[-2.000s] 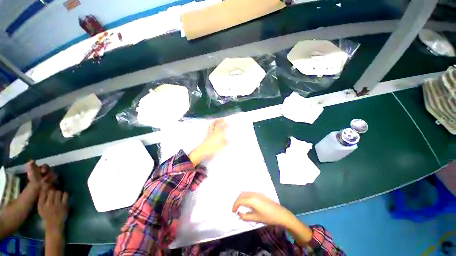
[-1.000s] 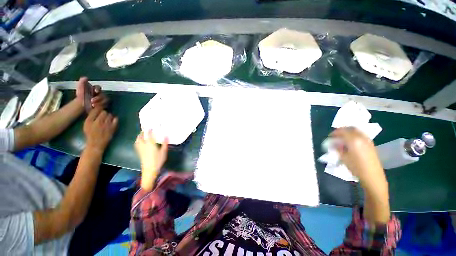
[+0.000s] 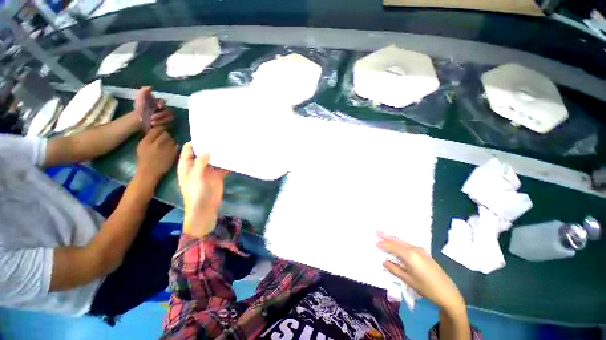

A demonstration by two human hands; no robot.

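Observation:
My left hand [image 3: 201,189] holds a white plastic housing [image 3: 239,133] by its left edge, tilted up above the bench. The housing's right part overlaps the bright white bag stack [image 3: 352,192], and their edges blur together. My right hand [image 3: 415,269] is over the lower right of the stack, with a crumpled white cloth [image 3: 401,291] under its fingers at the stack's front edge.
White cloths [image 3: 488,212] and a translucent bottle [image 3: 545,240] with a silvery top lie to the right. Bagged housings [image 3: 395,76] sit on the conveyor behind the pale rail [image 3: 465,151]. Another person's arms [image 3: 126,199] and stacked housings [image 3: 83,109] are at left.
My left hand has lifted the housing and moved it toward the bag stack. My right hand has moved left from the cloths to the stack's lower right, carrying a cloth.

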